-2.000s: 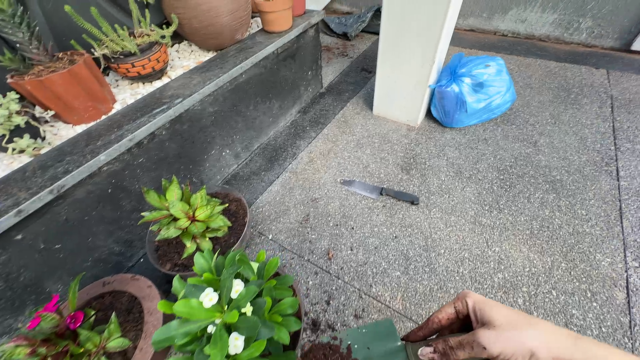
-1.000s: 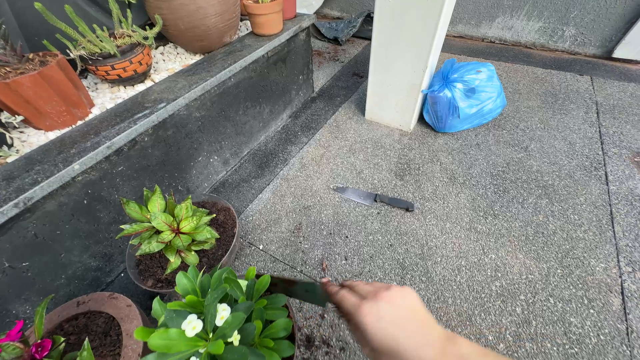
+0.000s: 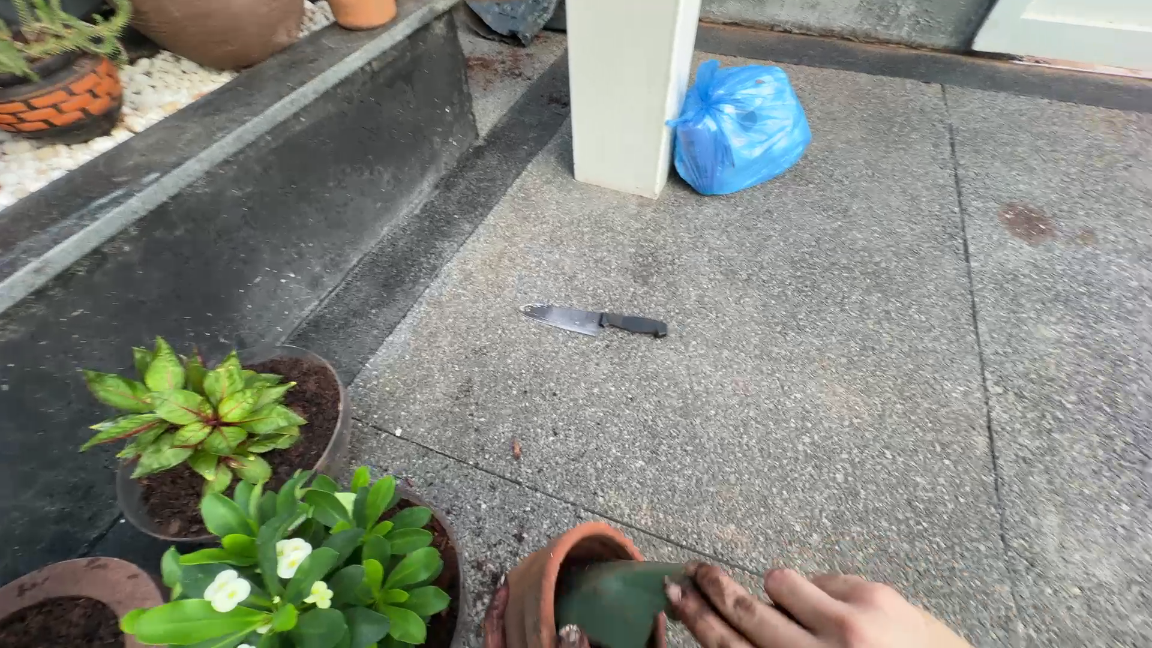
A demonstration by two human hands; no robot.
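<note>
Soil-stained, my right hand [image 3: 792, 607] grips a green trowel [image 3: 616, 594], whose blade reaches into the mouth of a terracotta pot [image 3: 531, 594]. The pot is tilted at the bottom edge of the view. Of my left hand [image 3: 495, 616] only soiled fingertips show, on the pot's left side and at its lower rim, holding it. Left of the pot stands a plant with white flowers [image 3: 306, 576] in a round pot of soil. Behind that is a green leafy plant [image 3: 207, 414] in a clear-rimmed pot. A knife with a black handle [image 3: 634, 324] lies on the paving.
A dark ledge [image 3: 234, 153] runs along the left, with white pebbles [image 3: 171, 90] and potted plants behind it. A white post [image 3: 625, 99] stands at the back beside a tied blue plastic bag [image 3: 742, 135]. Another soil-filled pot [image 3: 99, 585] is at the lower left.
The terracotta pot has come into view with my left fingers on it. My right hand and the trowel have moved from over the white-flowered plant to the pot's mouth.
</note>
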